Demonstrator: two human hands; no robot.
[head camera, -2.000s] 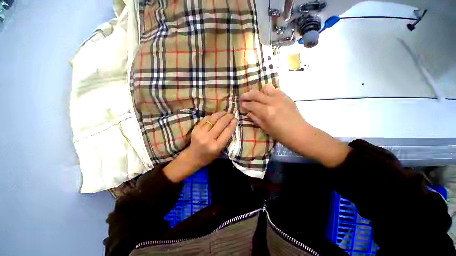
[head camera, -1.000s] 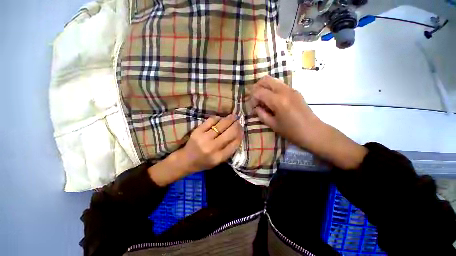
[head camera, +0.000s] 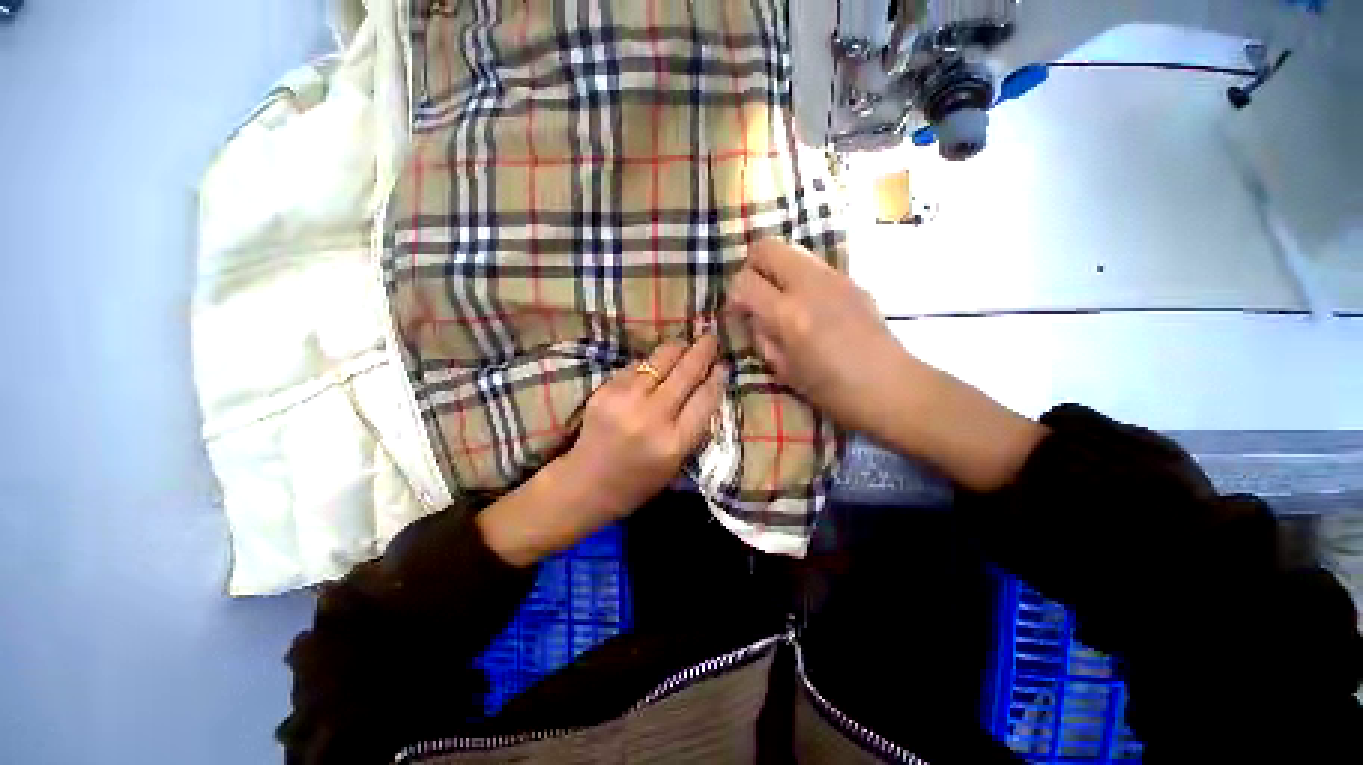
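A padded garment lies lining side up, its tan checked lining (head camera: 523, 194) facing me and its cream shell (head camera: 292, 329) showing at the left. A pale strip (head camera: 722, 448) shows in an opening in the lining, below the hands. My left hand (head camera: 646, 419), with a gold ring, presses its fingers on the lining at the upper end of the opening. My right hand (head camera: 807, 321) is just right of it, thumb and fingertips pinched together at the lining. Whether it holds a thin tool or thread cannot be seen.
The sewing machine's needle parts (head camera: 957, 112) are at the upper right, with a yellow block (head camera: 894, 196) on the white machine bed (head camera: 1076, 254). A grey ruler edge (head camera: 1196, 463) runs along the front. Blue crates (head camera: 1046, 673) are below. A pale blue-grey surface (head camera: 90, 374) is at left.
The view has shifted back and forth. Both hands stay at the same part of the lining; my right fingertips have moved slightly and are more closed than one second ago.
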